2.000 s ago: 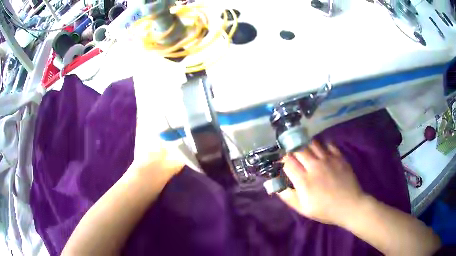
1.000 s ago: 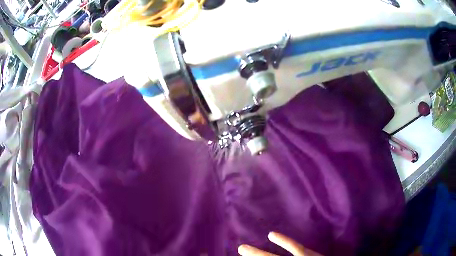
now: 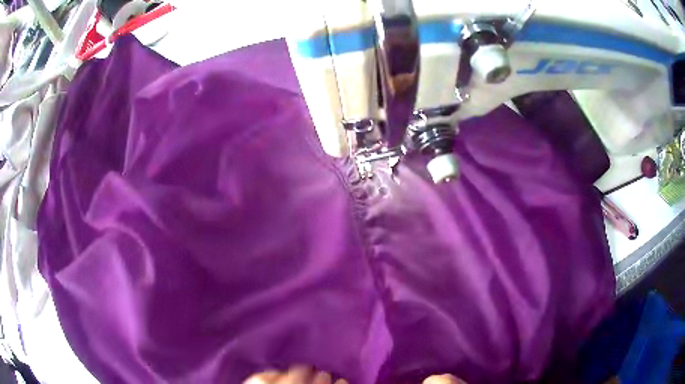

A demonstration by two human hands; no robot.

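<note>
The purple garment piece (image 3: 225, 217) covers most of the machine bed in loose folds. A puckered seam (image 3: 369, 232) runs from the presser foot (image 3: 368, 159) down towards me. The white sewing machine head (image 3: 443, 67) with its blue stripe stands above the cloth. My left hand (image 3: 294, 376) shows only as fingertips at the bottom edge, over the cloth. My right hand (image 3: 443, 379) is a small bit of finger at the bottom edge, right of the seam. The rest of both hands is cut off, so I cannot tell what they hold.
A dark phone (image 3: 565, 135) lies under the machine arm. Right of it are a rod with a dark red ball (image 3: 648, 166), a pink-handled tool (image 3: 620, 219) and a green packet (image 3: 673, 172). Pale grey cloth (image 3: 22, 180) hangs left. A blue crate (image 3: 652, 337) is low right.
Both hands were at the machine head; now only fingertips show at the bottom edge. The view has shifted, and the machine head sits higher in it. More of the phone shows.
</note>
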